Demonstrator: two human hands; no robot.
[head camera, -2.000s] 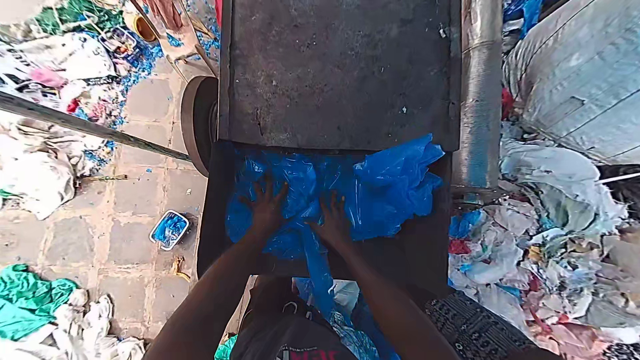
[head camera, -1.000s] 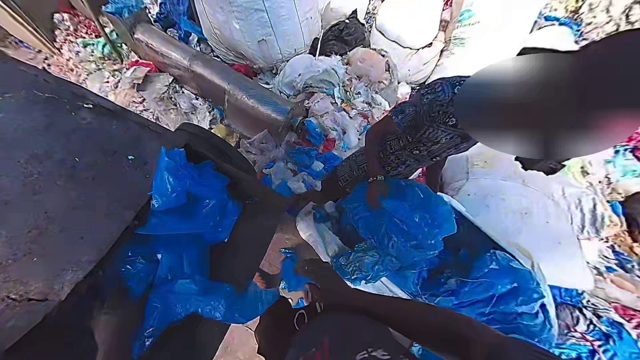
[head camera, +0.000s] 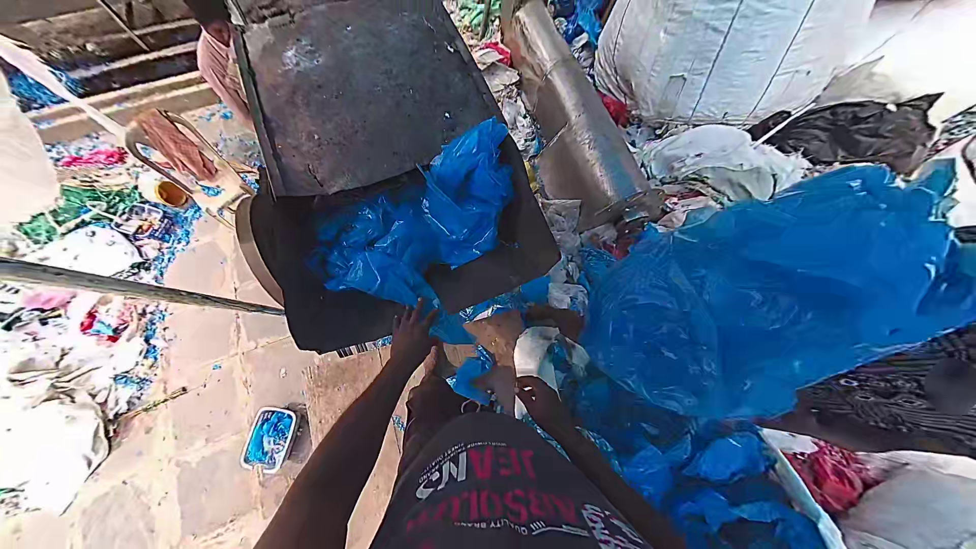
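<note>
Crumpled blue plastic film (head camera: 381, 244) lies in the dark metal feed tray (head camera: 488, 278) of a machine, and a strip of it hangs over the near edge. My left hand (head camera: 413, 332) is at that edge beside the strip, fingers spread; whether it grips the film is unclear. Lower right, near my waist, my right hand (head camera: 540, 398) is bent beside a white and blue piece of plastic (head camera: 537, 354); its hold on it cannot be made out. A large sheet of blue film (head camera: 762, 290) spreads at the right, partly over another person's patterned sleeve (head camera: 900, 396).
A metal duct (head camera: 579, 130) runs beside the machine's metal cover (head camera: 358, 91). At the left are a wooden pole (head camera: 137, 291), a plastic tub of blue scraps (head camera: 269, 438) and a chair (head camera: 183, 164). White sacks (head camera: 732, 57) and heaped plastic stand at the right.
Two seconds ago both my hands were on the film in the tray; now they are nearer my body. The blue film at the right has been raised and spread since one second ago. The view has swung considerably.
</note>
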